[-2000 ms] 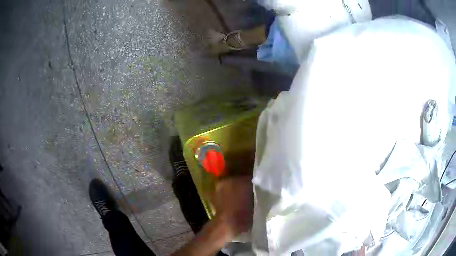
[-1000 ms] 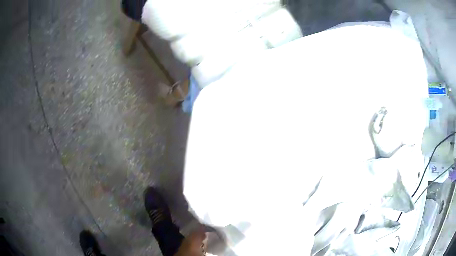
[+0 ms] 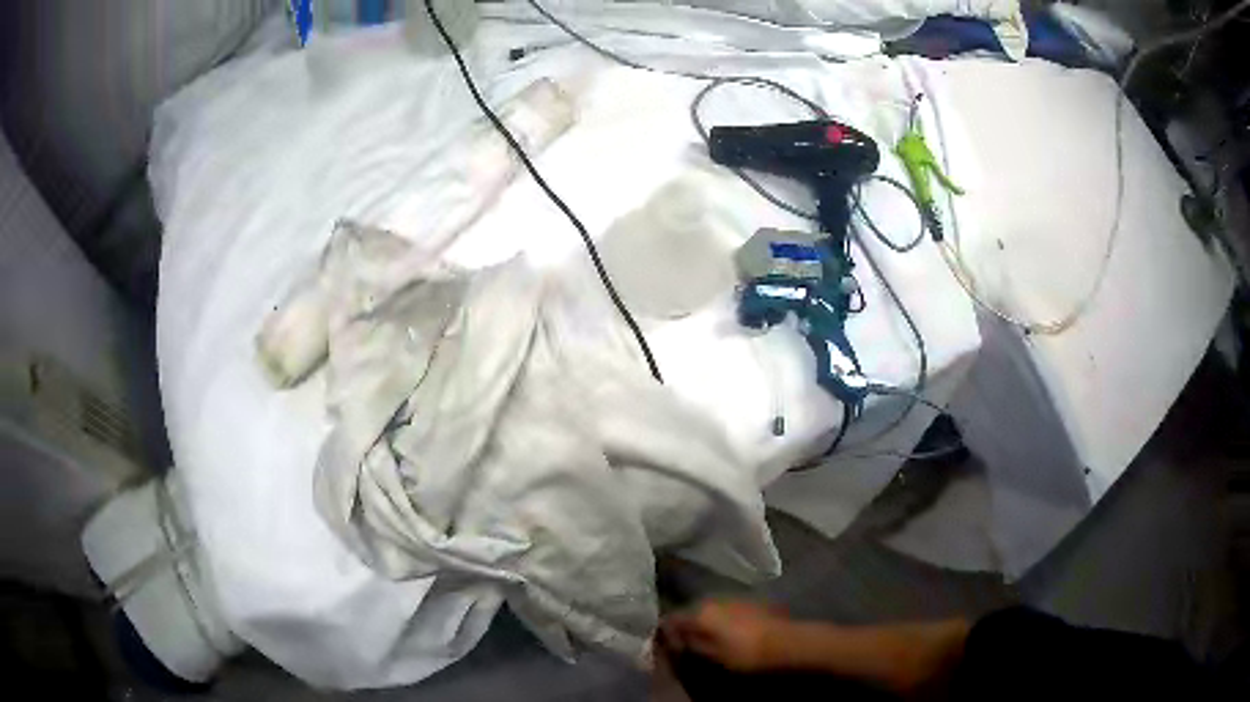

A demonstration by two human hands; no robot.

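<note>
A crumpled grey-white cloth [image 3: 548, 439] lies on the table's near part and hangs over its near edge. My right hand [image 3: 713, 634] is low in the picture, reaching in from the right beside the cloth's hanging corner. Its fingers are bent and blurred; whether they grip anything is unclear. My left hand is out of the picture. The spot cleaning gun [image 3: 784, 257], with its grey body and teal-blue handle, lies on the table right of the cloth. No bottle can be made out on it.
A black hair dryer [image 3: 788, 146] and green air blow gun [image 3: 924, 167] lie behind and right of the cleaning gun. A padded roll [image 3: 293, 337] lies partly under the cloth. A black cord [image 3: 555, 199] crosses the white table cover [image 3: 233, 466]. White bundled material [image 3: 151, 569] is at lower left.
The view has swung from the floor and the table's side to the table top. The yellow-green can seen two seconds ago is out of view. My right hand now shows beside the cloth.
</note>
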